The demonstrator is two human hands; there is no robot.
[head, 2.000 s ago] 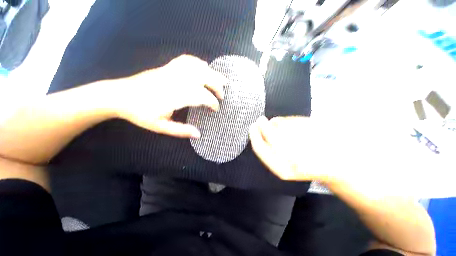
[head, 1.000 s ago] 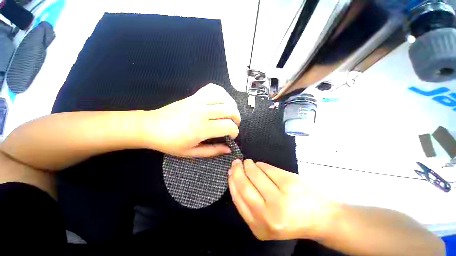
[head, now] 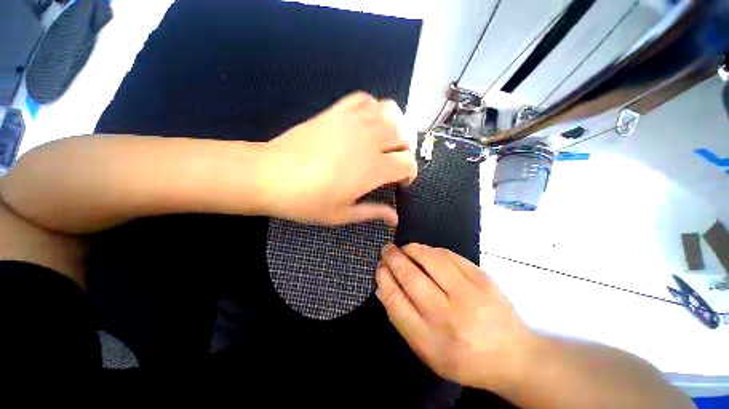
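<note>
The grey checked oval elbow patch [head: 324,268] lies on the large black ribbed knit panel [head: 280,68]. My left hand [head: 348,164] lies over the patch's upper part, fingers bent at its right edge; its upper end is hidden. My right hand [head: 448,307] has its fingertips on the patch's right edge, below my left fingertips. Whether either hand pinches the cloth is hard to tell. The presser foot [head: 429,146] is just up and right of my left fingertips, over the panel's right part.
The grey cup-shaped machine attachment [head: 523,180] stands right of the needle area. Thread snips [head: 694,302] lie at far right by small brown pieces [head: 692,251]. A thread [head: 583,276] crosses the white table. Spare patches [head: 62,56] lie at upper left.
The patch lies flatter, its right edge no longer folded up between my fingers. My left hand has moved slightly up and right. The machine parts appear further right in view.
</note>
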